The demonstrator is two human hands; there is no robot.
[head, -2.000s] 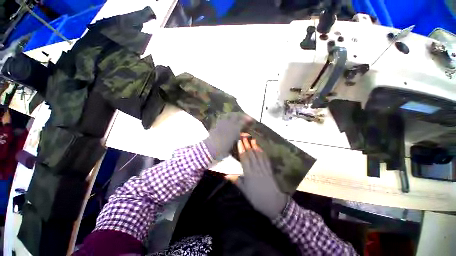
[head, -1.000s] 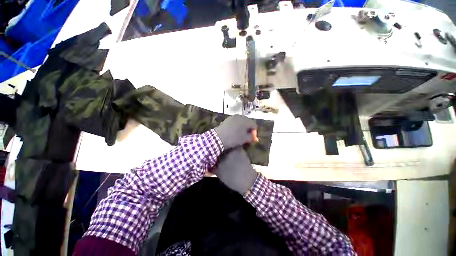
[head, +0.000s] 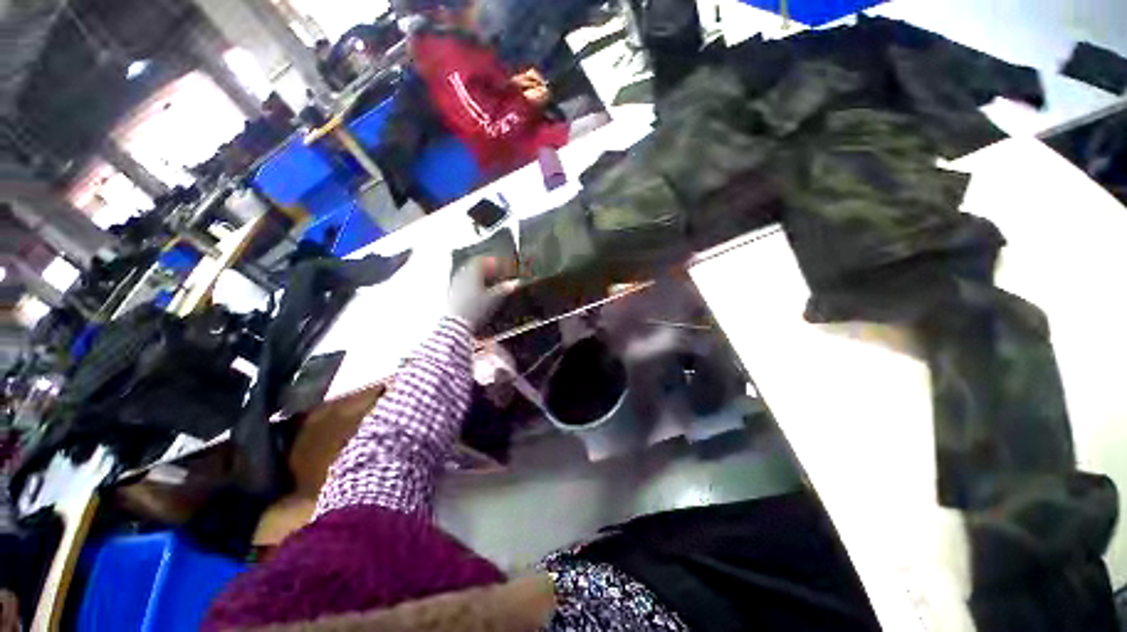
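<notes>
My left hand (head: 476,290), in a grey glove with bare fingertips, is small and blurred. It is at the near end of the row of fabric pieces, touching a dark green piece (head: 486,251); whether the fingers grip it cannot be told. The overlapping row of camouflage and dark pieces (head: 637,204) runs along the pale left table. It meets a bunched camouflage heap (head: 877,185). A camouflage strip (head: 1007,407) hangs from the heap across the white machine table towards the lower right. My right hand is out of the picture.
A small dark object (head: 489,212) and a purple cone or spool (head: 551,167) lie beyond the row. A person in red (head: 482,99) is behind the table. A bucket (head: 587,393) stands below the table gap. Dark fabric (head: 161,358) and a blue crate (head: 130,586) are at left.
The view has swung left, so the machine is out of it. My left hand has left the strip by the needle and reached to the row's near end. My right hand has gone from view.
</notes>
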